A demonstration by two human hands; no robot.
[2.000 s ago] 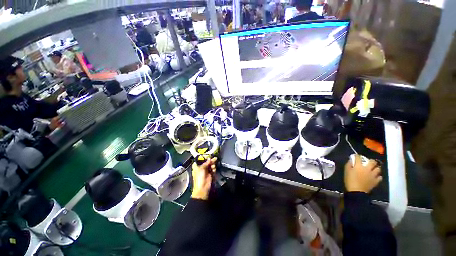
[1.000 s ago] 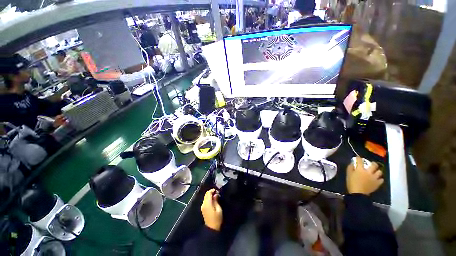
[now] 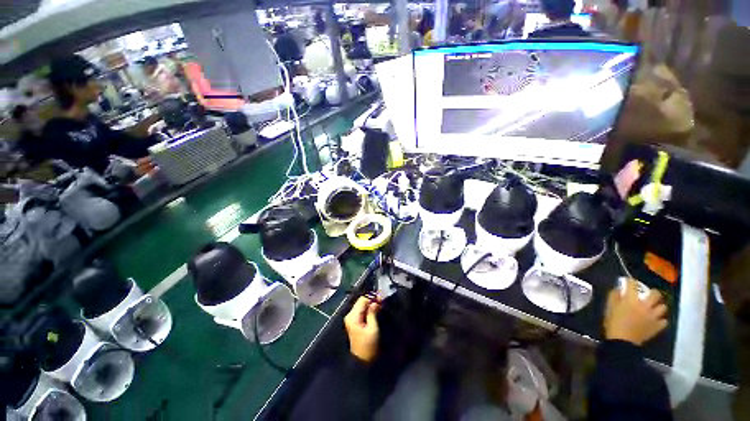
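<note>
My right hand (image 3: 635,314) rests over a small white mouse (image 3: 631,286) on the black bench at right. My left hand (image 3: 363,327) is near the bench corner, its fingertips pinched at a dark cable end (image 3: 374,298). Three dome cameras with black heads and white feet stand on the black bench below the monitor, one in the middle of them (image 3: 506,220). The monitor (image 3: 518,99) shows a round test pattern and a bright glare. More dome cameras, such as this near one (image 3: 226,284), lie tilted on the green bench at left.
A yellow tape roll (image 3: 369,232) and a white ring-shaped housing (image 3: 342,204) sit at the bench corner before tangled cables. An orange item (image 3: 660,267) and a long white strip (image 3: 691,304) lie at right. A person (image 3: 82,123) is across the green bench.
The view has turned left, so the benches appear shifted right. My left hand has dropped from beside the tape roll to below it. My right hand stays on the mouse.
</note>
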